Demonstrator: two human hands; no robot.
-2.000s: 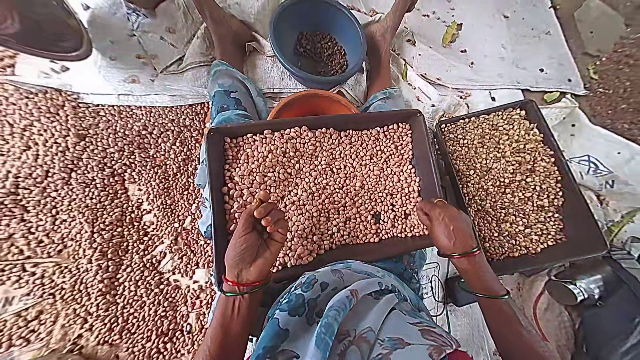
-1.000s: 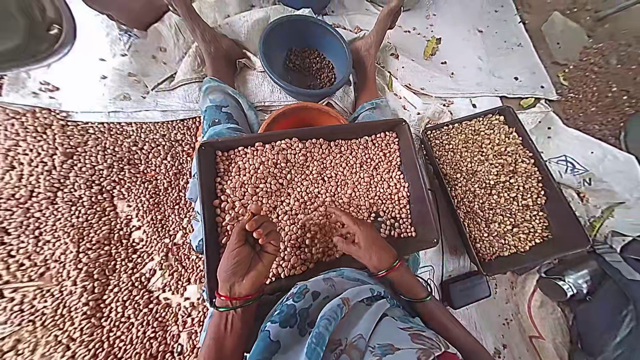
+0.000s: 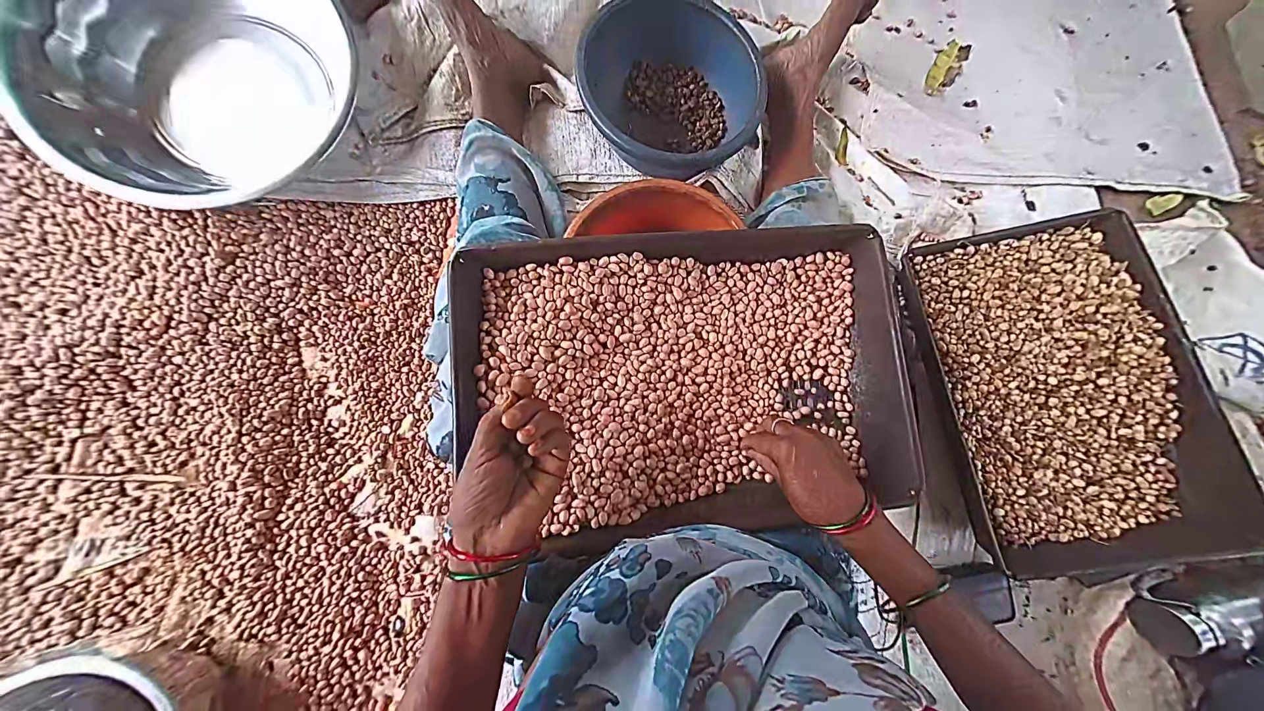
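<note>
A dark rectangular tray rests across my lap, spread with pale pinkish-brown nuts or beans. My left hand is over the tray's left side, palm up, its fingers curled on a small brownish piece held near the thumb tip. Over the lower right of the nuts is my right hand, palm down, fingertips touching them; whether it grips any cannot be told. Just above it a dark patch of tray bottom shows between the nuts.
A second dark tray of yellowish-brown pieces lies at right. Beyond my lap are an orange bowl and a blue bowl with dark pieces. Nuts cover the ground at left, near a large metal basin. A metal vessel lies lower right.
My right hand has moved right across the nuts from near the tray's middle. My left hand stays over the left side. More of the metal basin shows at upper left.
</note>
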